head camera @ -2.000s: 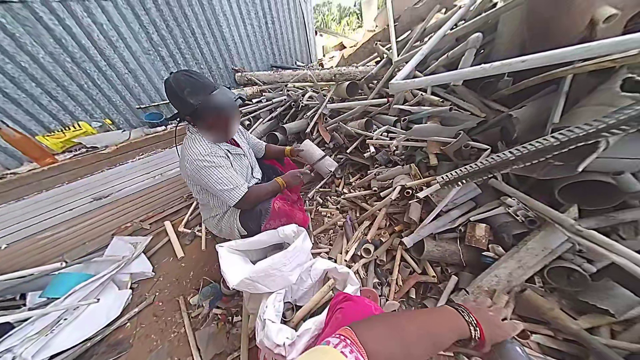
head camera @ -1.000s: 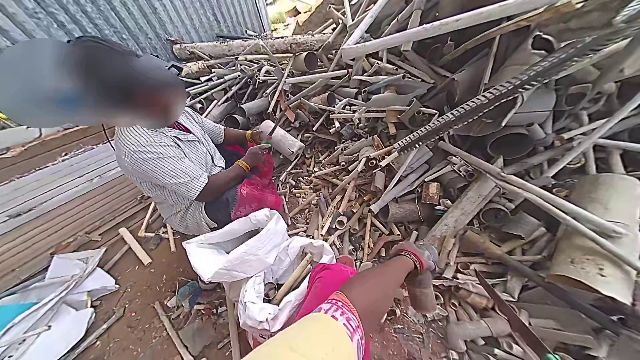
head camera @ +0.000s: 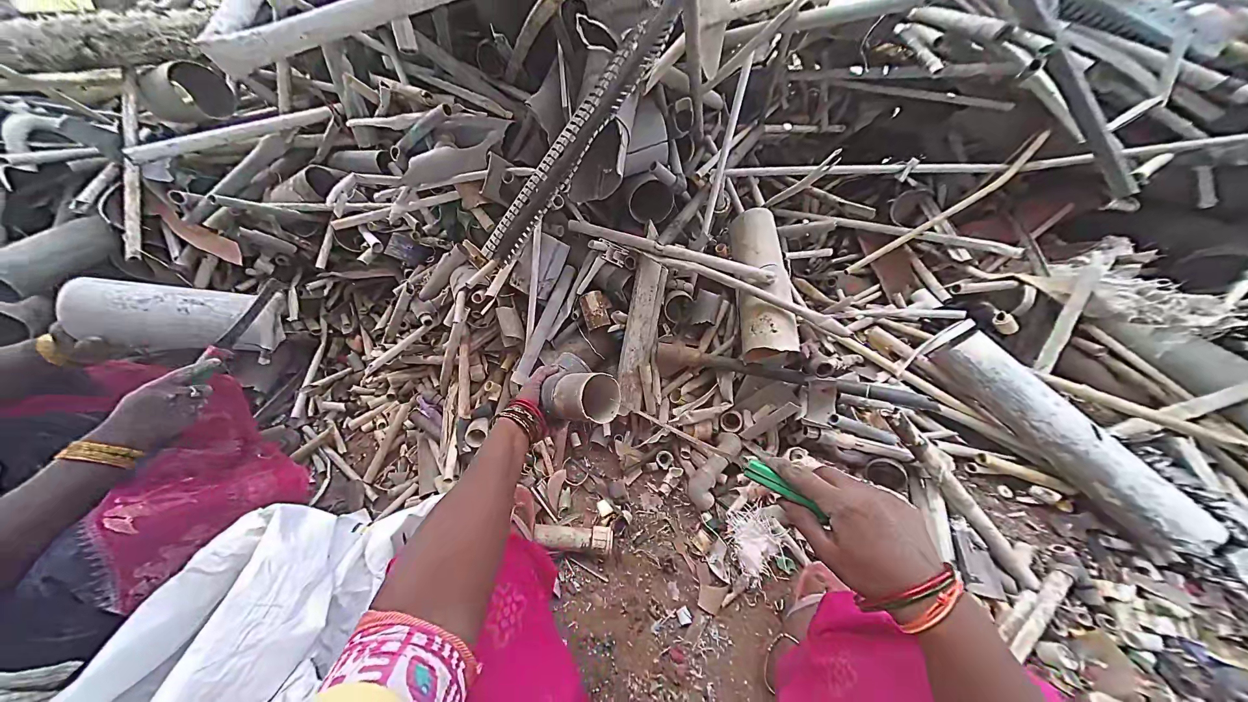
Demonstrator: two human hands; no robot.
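My left hand (head camera: 538, 390) is closed around a short plastic pipe piece (head camera: 588, 397) whose round open end faces toward me. To the right, my right hand (head camera: 858, 526) grips a tool by its green handle (head camera: 785, 489); a thin dark shaft or blade seems to extend from it toward the pipe piece, though its shape is unclear. Scrap pipes and small pipe offcuts (head camera: 390, 419) lie around both hands. A larger pipe length (head camera: 763, 283) rests on the heap beyond them.
At the left a co-worker's hand (head camera: 166, 405) holds a knife-like blade (head camera: 249, 314) by a wide grey pipe (head camera: 161, 314). A white sack (head camera: 263, 595) lies between us. The tangled pipe heap spans the far side, with a ridged dark strip (head camera: 575, 127) jutting out.
The view has swung far to the right. My left hand, earlier reaching over the heap, now holds the short pipe piece nearer the middle. My right hand with the green handle has come into view.
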